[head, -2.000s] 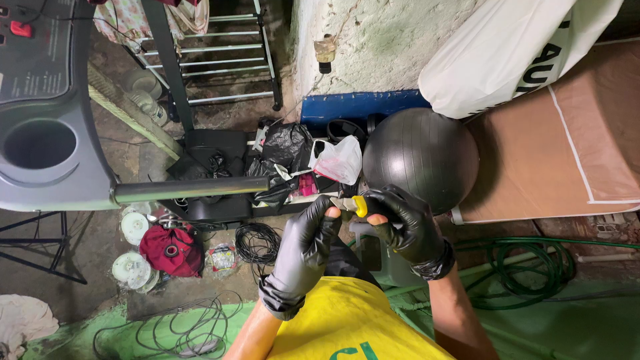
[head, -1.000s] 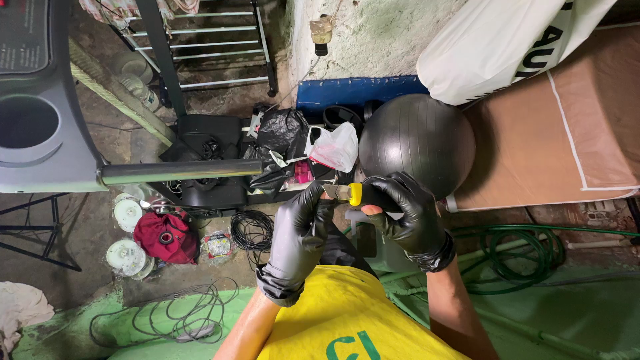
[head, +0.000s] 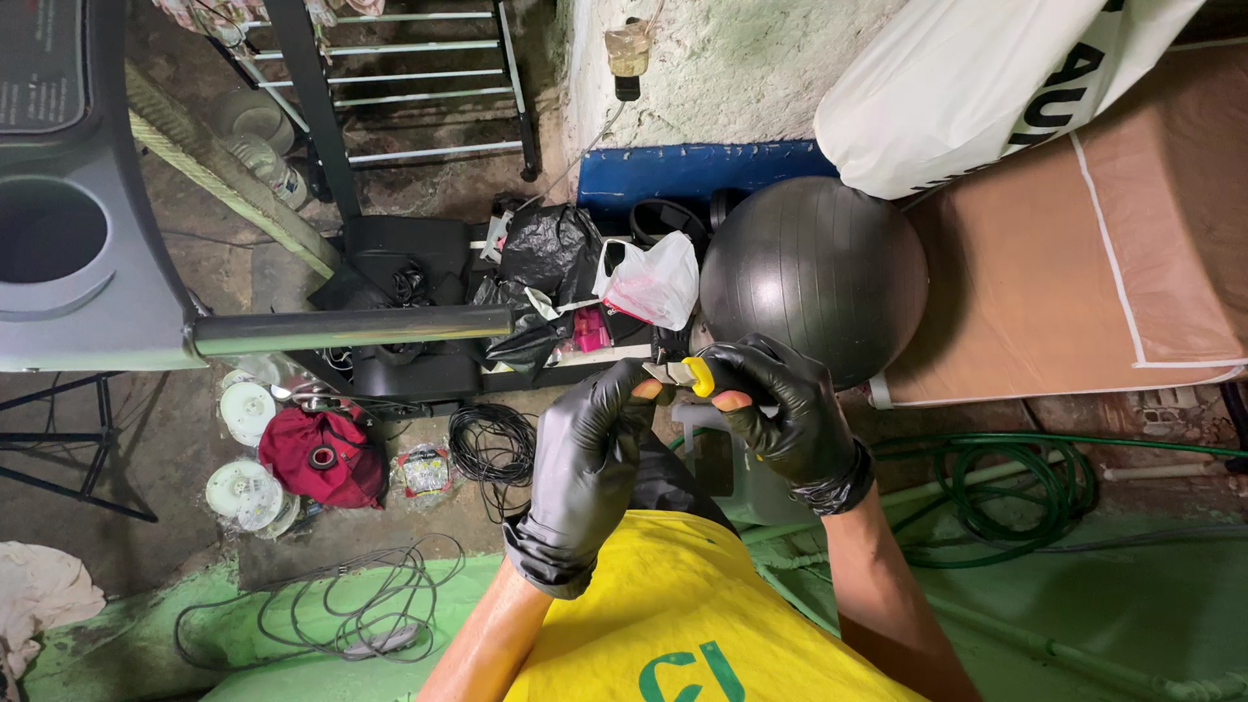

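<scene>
My left hand [head: 590, 453], in a black glove with a bare thumb tip, pinches the grey metal end of a small tool with a yellow handle [head: 699, 376]; its exact kind is too small to tell. At the yellow end, my right hand [head: 795, 419], gloved the same way, holds it between thumb and fingers. Both hands meet in front of my yellow shirt. Beyond them lie a white plastic bag [head: 651, 281] and a black plastic bag [head: 551, 255].
A black exercise ball [head: 814, 278] sits beyond my right hand. A treadmill handrail [head: 351, 330] reaches in from the left. Coiled black cable [head: 492, 453], a red cloth bag [head: 322, 458] and white spools [head: 248, 411] lie at left; a green hose [head: 1014, 487] is at right.
Both hands stay together on the small yellow-handled tool. Its metal part shows more plainly between them than two seconds ago. The view has shifted slightly.
</scene>
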